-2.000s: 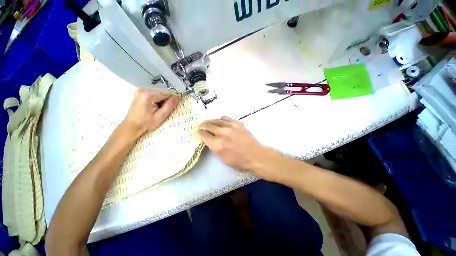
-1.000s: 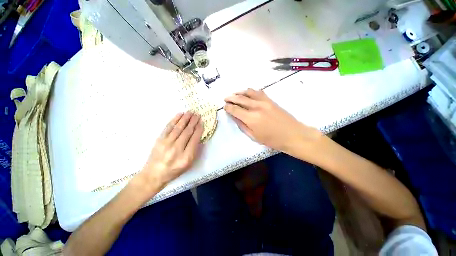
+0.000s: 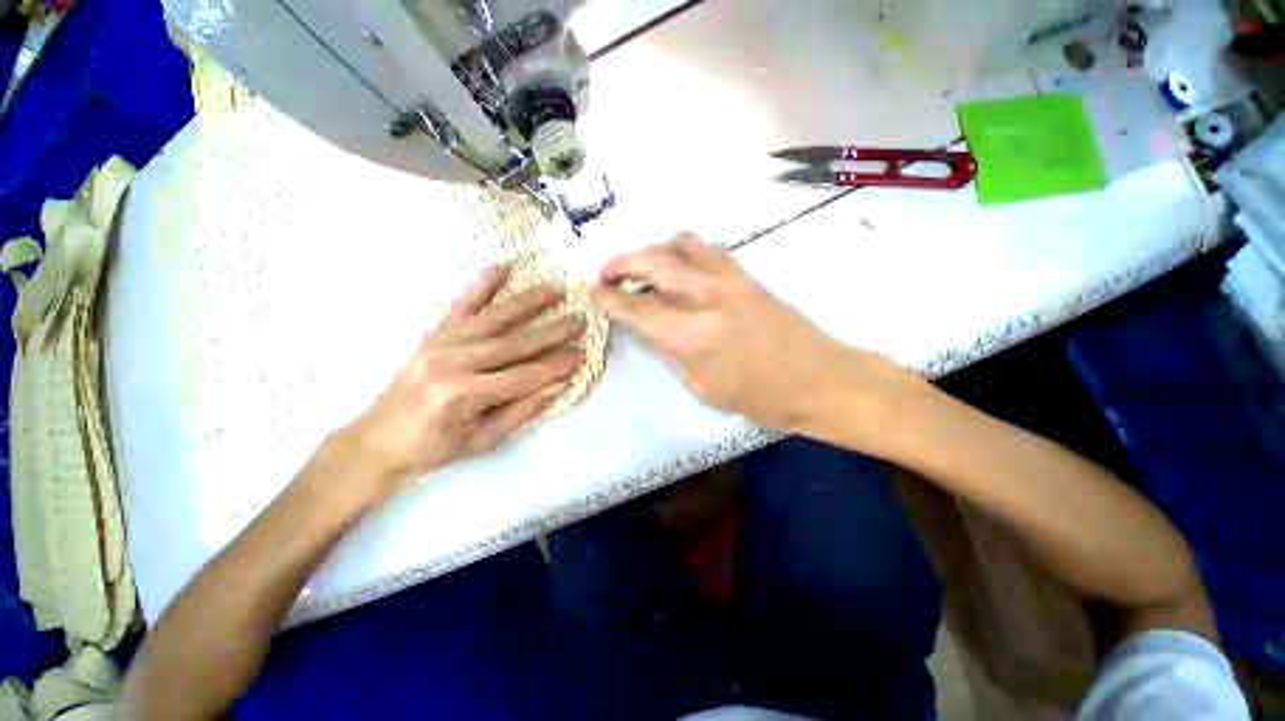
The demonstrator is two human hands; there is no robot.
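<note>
A cream woven bag panel (image 3: 268, 282) lies on the white table, its edge running under the presser foot (image 3: 575, 204) of the sewing machine (image 3: 338, 85). My left hand (image 3: 493, 369) lies flat on the panel near its rounded corner, fingers spread and pointing right. My right hand (image 3: 705, 324) is at the panel's right edge, below the foot, with thumb and fingertips closed on the rim. The fingertips partly hide the edge there.
Red-handled thread snips (image 3: 902, 168) lie right of the needle, touching a green square (image 3: 1036, 148). Small bobbins (image 3: 1212, 131) are at the table's right end. Stacked cream bag pieces (image 3: 64, 423) lie left of the table on blue sheeting (image 3: 71, 141).
Since two seconds ago, my left hand has moved from beside the foot down onto the panel's corner. My right hand moved off the edge, then back onto it. The panel has turned.
</note>
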